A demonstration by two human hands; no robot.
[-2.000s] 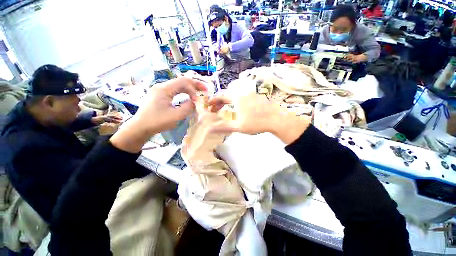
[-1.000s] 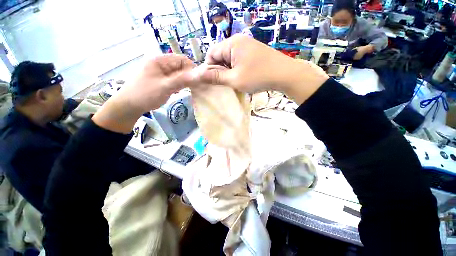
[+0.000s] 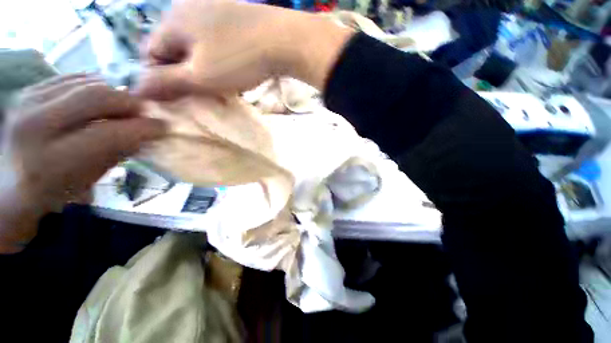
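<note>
My left hand (image 3: 77, 130), bare and blurred at the left, grips an end of the beige garment fabric (image 3: 214, 151). My right hand (image 3: 214, 50), bare, at the upper left, pinches the same fabric close beside the left fingertips. The beige cloth stretches from my fingers down to the right. Its white lining (image 3: 234, 218) and a twisted bunch lie on the table edge and hang over it. The fingertips and the exact edge they hold are blurred.
The white table's front edge (image 3: 395, 231) runs across the middle. A white sewing machine (image 3: 536, 114) is at the right. A khaki cloth (image 3: 144, 291) lies at the lower left. More beige cloth (image 3: 285, 94) lies behind the held piece.
Both hands have moved left with the fabric end, which now stretches sideways instead of hanging down. The view has shifted, and the people seen before are out of clear view.
</note>
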